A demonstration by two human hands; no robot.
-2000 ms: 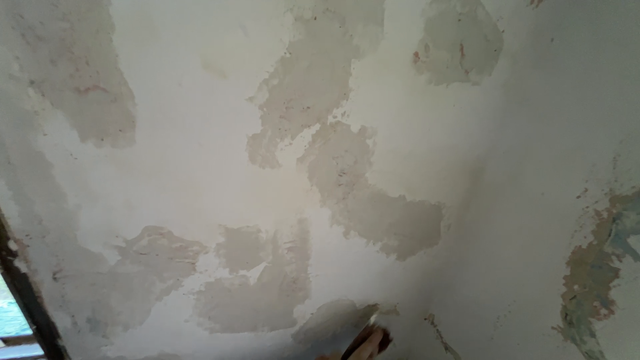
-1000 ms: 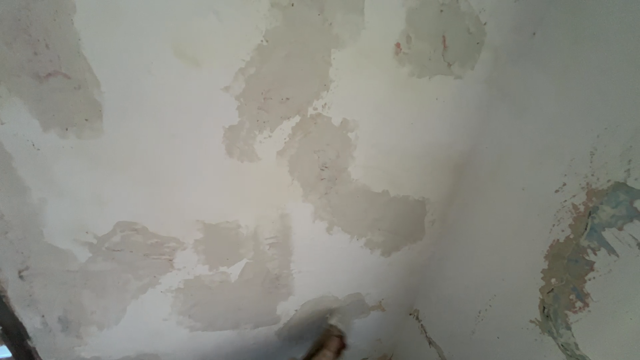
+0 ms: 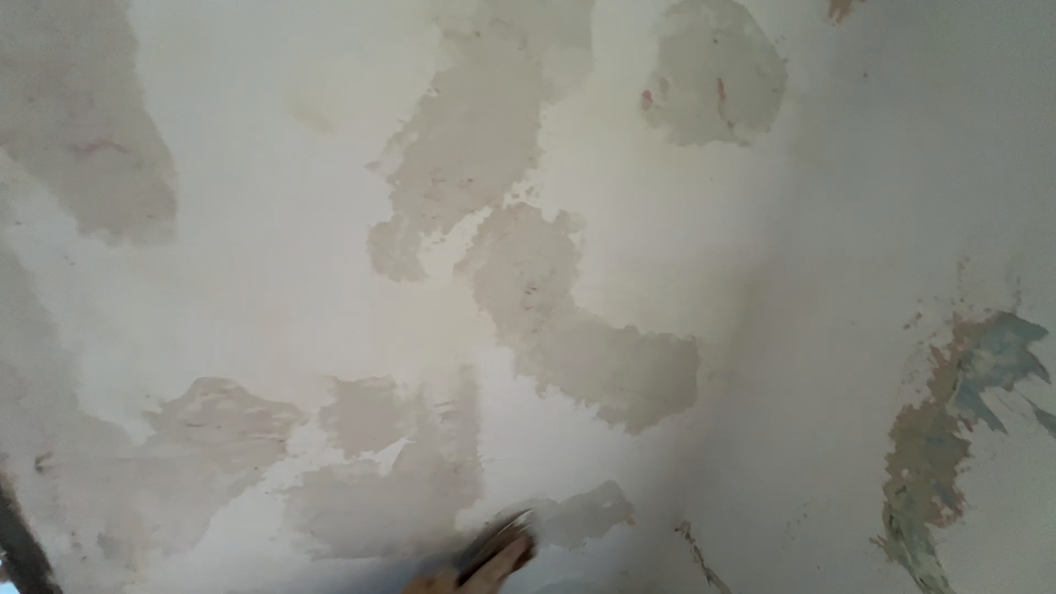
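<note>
One hand (image 3: 487, 569) reaches in at the bottom edge, left of the middle, blurred by motion. It is closed on a flat, dark-edged tool, perhaps a putty knife (image 3: 503, 532), whose edge lies against or very near the plastered wall (image 3: 330, 272). Which hand this is cannot be told for certain; it looks like my right hand. A grey patch of filler (image 3: 586, 516) lies just right of the tool, and a larger grey patch (image 3: 379, 507) spreads to its left. The other hand is out of view.
More grey patches (image 3: 610, 363) mark the pale wall. On the right surface, past a soft corner, is a rough brown and blue-green damaged area (image 3: 932, 445). A thin crack (image 3: 701, 557) runs near the bottom. A dark frame edge (image 3: 21, 536) stands at lower left.
The hand with the tool has moved left along the lower patches. The patch at the tool looks wider to the right than two seconds ago, when the hand partly covered it.
</note>
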